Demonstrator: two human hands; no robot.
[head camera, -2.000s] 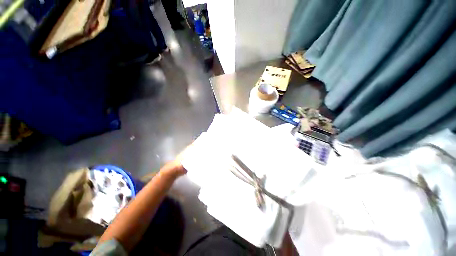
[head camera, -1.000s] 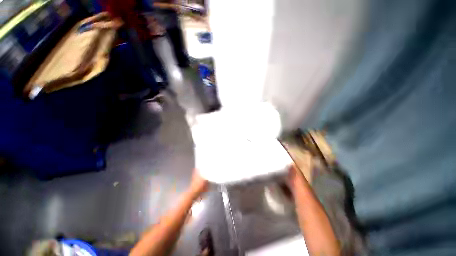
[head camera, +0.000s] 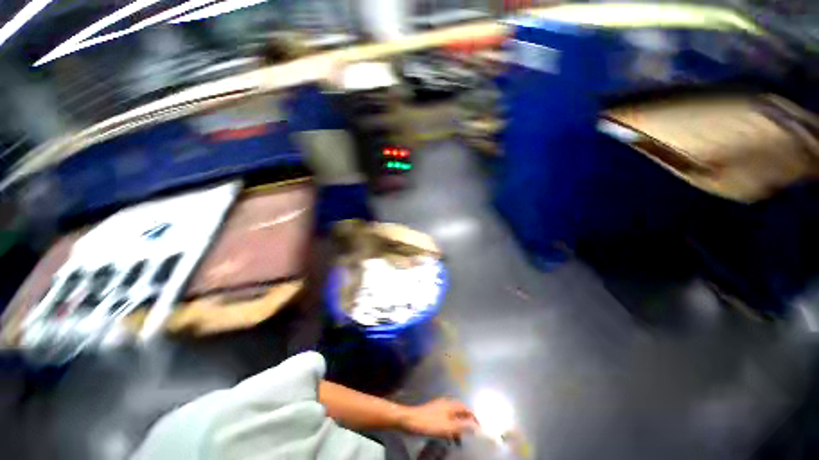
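Note:
The picture is blurred. My left hand (head camera: 442, 419) is low in the middle, reaching out of a pale sleeve over the floor; it looks empty with loosely spread fingers. My right hand is out of the picture. At the left, a white sheet lay (head camera: 175, 220) lies on the reddish-brown press bed (head camera: 256, 235). It has several dark openings near its front edge. A small blue-black thing, perhaps the cutting die (head camera: 155, 231), lies on the sheet.
A round blue bin (head camera: 337, 301) with white scraps and brown paper stands right of the press bed. Long blue press beam (head camera: 180, 162) behind the bed. Another blue machine (head camera: 548, 135) with a tan board (head camera: 718, 139) at right. Grey floor (head camera: 575, 359) between them.
The view has swung left from the curtain and side table to the press. The white stack that both hands held is out of view. My right hand has left the picture.

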